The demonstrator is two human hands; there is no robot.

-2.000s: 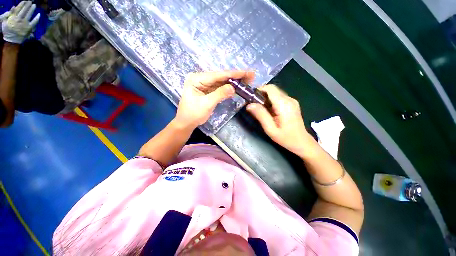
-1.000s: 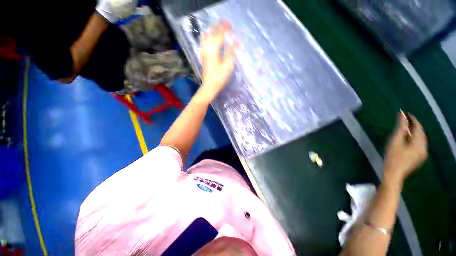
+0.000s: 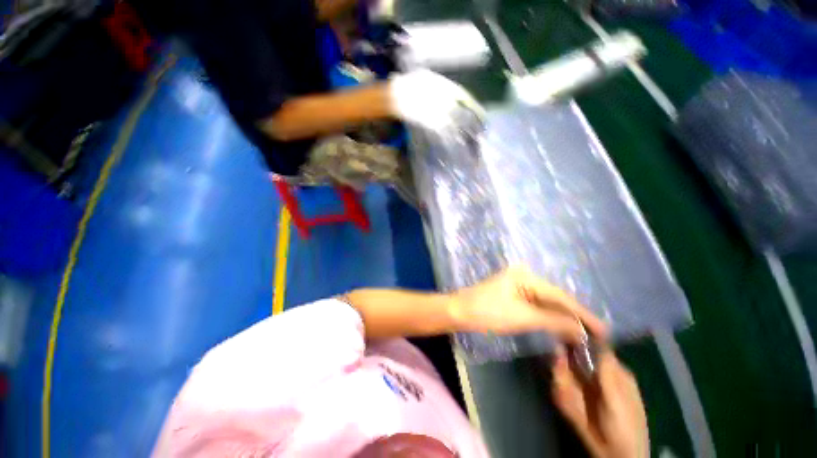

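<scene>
My left hand [image 3: 515, 304] and my right hand [image 3: 602, 398] are bare and meet over the near right end of the film-wrapped tray. Between their fingers is a small dark, shiny metal cylinder unit [image 3: 584, 347], partly hidden and blurred. The fingers of both hands are on it. The film-wrapped tray [image 3: 573, 215] is silver-grey and glossy and lies on the dark green bench [image 3: 515, 402].
A coworker's white-gloved hand [image 3: 434, 100] reaches over the tray's far left end. White long blocks [image 3: 573, 73] lie beyond the tray. A second wrapped stack [image 3: 752, 161] stands across the belt. A red stool [image 3: 327, 210] stands on the blue floor.
My left hand has come back from over the tray and my right hand from the belt side; they now meet at the unit. The view has shifted, and the coworker's glove is now over the tray.
</scene>
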